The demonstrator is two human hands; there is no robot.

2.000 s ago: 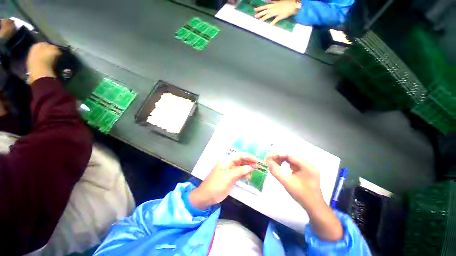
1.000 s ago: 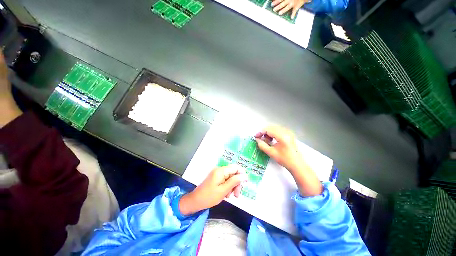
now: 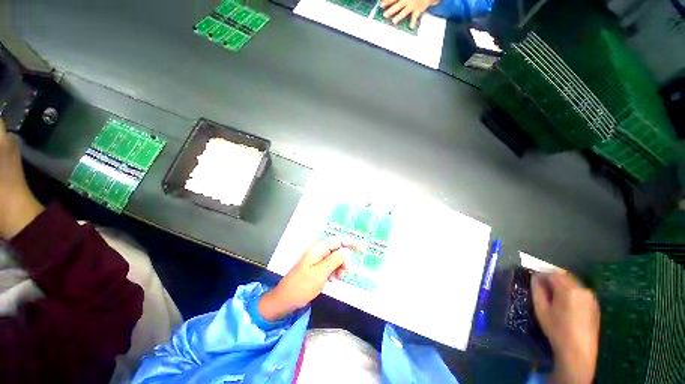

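Observation:
A green PCB panel (image 3: 360, 225) lies on the white work mat (image 3: 432, 262), washed out by glare. My left hand (image 3: 308, 277) is over the panel's lower left part, thumb and fingers pinched together; whether a small part is between them cannot be told. My right hand (image 3: 567, 311) is at the right-hand bin of small dark components (image 3: 518, 304), fingers curled down at its right side and fingertips hidden and blurred. A blue marker pen (image 3: 488, 281) lies along the mat's right edge.
A black tray of white parts (image 3: 175, 166) stands left of the mat. Other PCB panels lie at left (image 3: 118, 161) and far left (image 3: 231, 24). Stacked panels (image 3: 556, 90) stand at right. A maroon sleeve (image 3: 75, 277) is at left; another person's hand (image 3: 405, 9) is across the bench.
My right hand has moved from the panel to the right-hand bin of dark parts. My left hand stays at the panel's lower left. The view has shifted slightly.

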